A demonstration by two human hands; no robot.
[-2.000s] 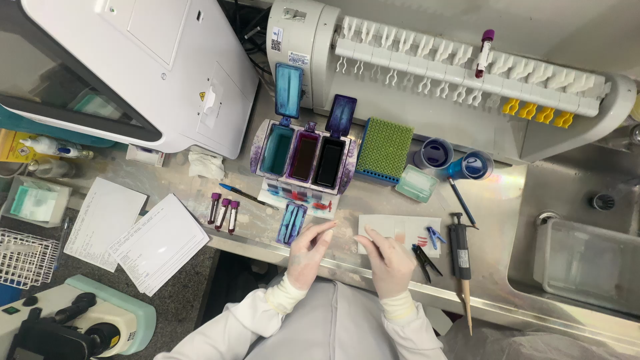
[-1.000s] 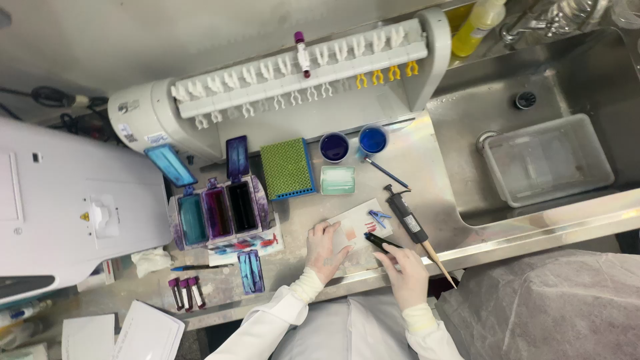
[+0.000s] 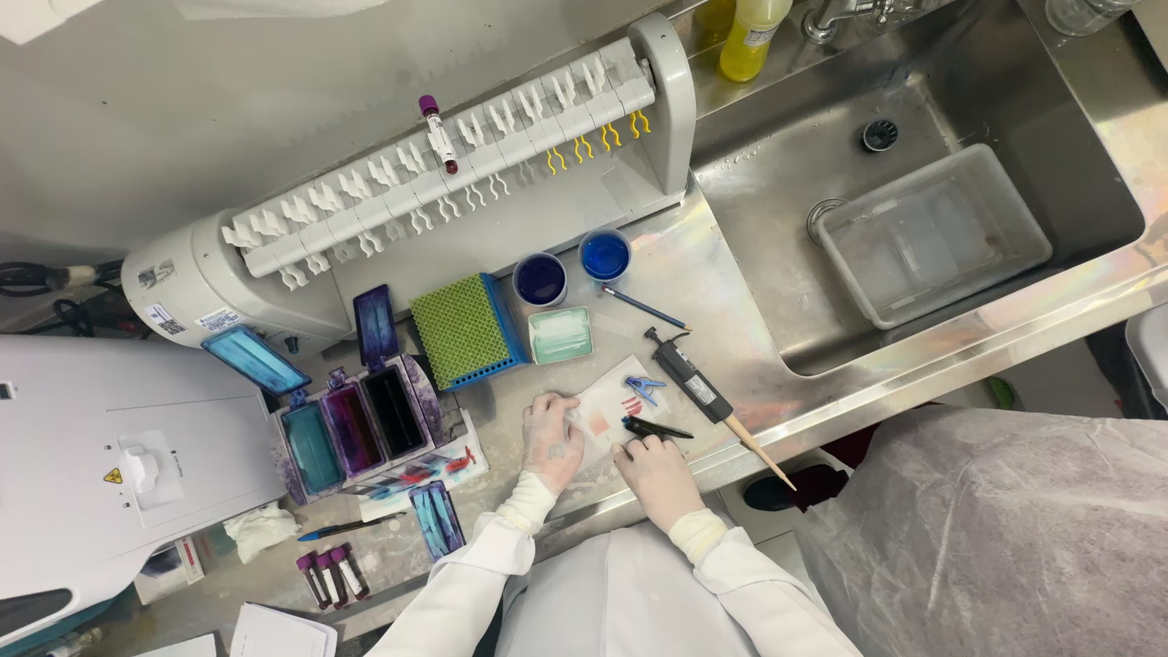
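My left hand (image 3: 553, 440), gloved, rests on the left edge of a white paper (image 3: 593, 401) that bears red smears. At the paper's lower edge is my right hand (image 3: 650, 470), also gloved, its fingertips just below a black clip (image 3: 657, 427); whether either hand holds anything cannot be told. A blue clip (image 3: 644, 389) lies on the paper's upper right. To the right lies a black micropipette (image 3: 692, 376) with a pale tip. Left of my hands stand three open staining jars, teal (image 3: 313, 447), purple (image 3: 351, 427) and dark (image 3: 394, 411). A blue slide holder (image 3: 438, 520) lies below them.
Behind are a tube rotator (image 3: 438, 173) holding one tube, a green tip rack (image 3: 461, 333), two cups of blue liquid (image 3: 604, 255), a green-white dish (image 3: 560, 335) and a pencil (image 3: 646, 307). Capped tubes (image 3: 333, 578) lie lower left. At right, a sink (image 3: 748, 228) holds a plastic tub (image 3: 935, 237).
Two seconds ago both my hands were raised left of the paper; now they are at it. The black clip has moved up onto the paper from its lower right. The view has shifted right.
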